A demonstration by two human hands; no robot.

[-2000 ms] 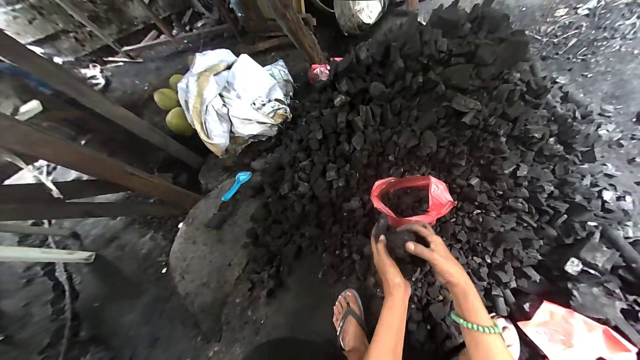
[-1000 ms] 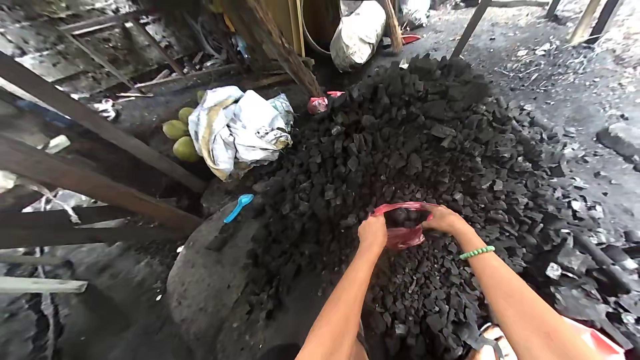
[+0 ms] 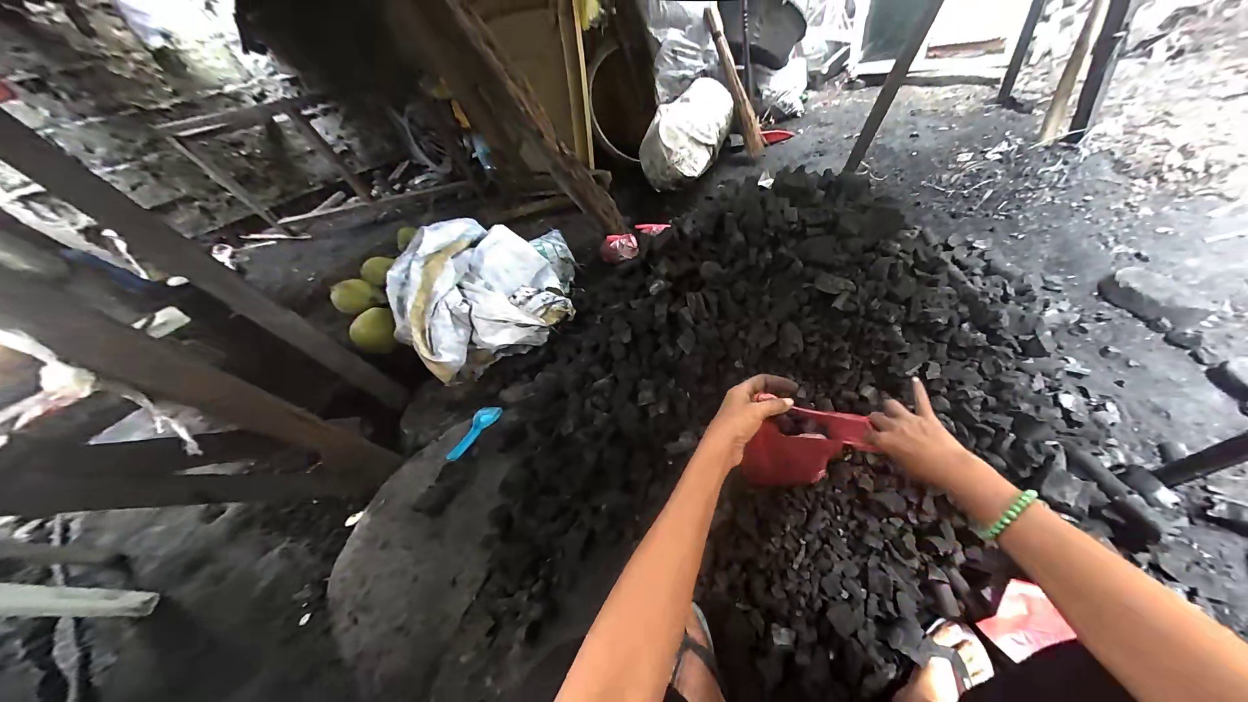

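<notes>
A red plastic bag [image 3: 788, 454] with dark charcoal pieces inside is stretched between my two hands, above the near part of a large charcoal heap [image 3: 780, 283]. My left hand [image 3: 753, 414] pinches the left side of its rim. On the opposite side, my right hand [image 3: 912, 434] grips the bag's edge, with one finger pointing up; a green bead bracelet [image 3: 1010, 515] circles that wrist. Another piece of red plastic [image 3: 1026, 620] lies low at the right, beside my sandalled foot.
Left of the heap, a blue plastic scoop [image 3: 475, 434] lies by a large rounded stone [image 3: 405, 575]. Behind it are a crumpled white sack [image 3: 478, 297] and several green coconuts [image 3: 372, 330]. Wooden posts [image 3: 185, 380] slant across the left. Two small red bundles [image 3: 619, 248] sit at the heap's back edge.
Two seconds ago both hands held dark charcoal in front of the bag, which stood on the heap. They then took hold of the bag's sides, and its rim is now pulled out wide.
</notes>
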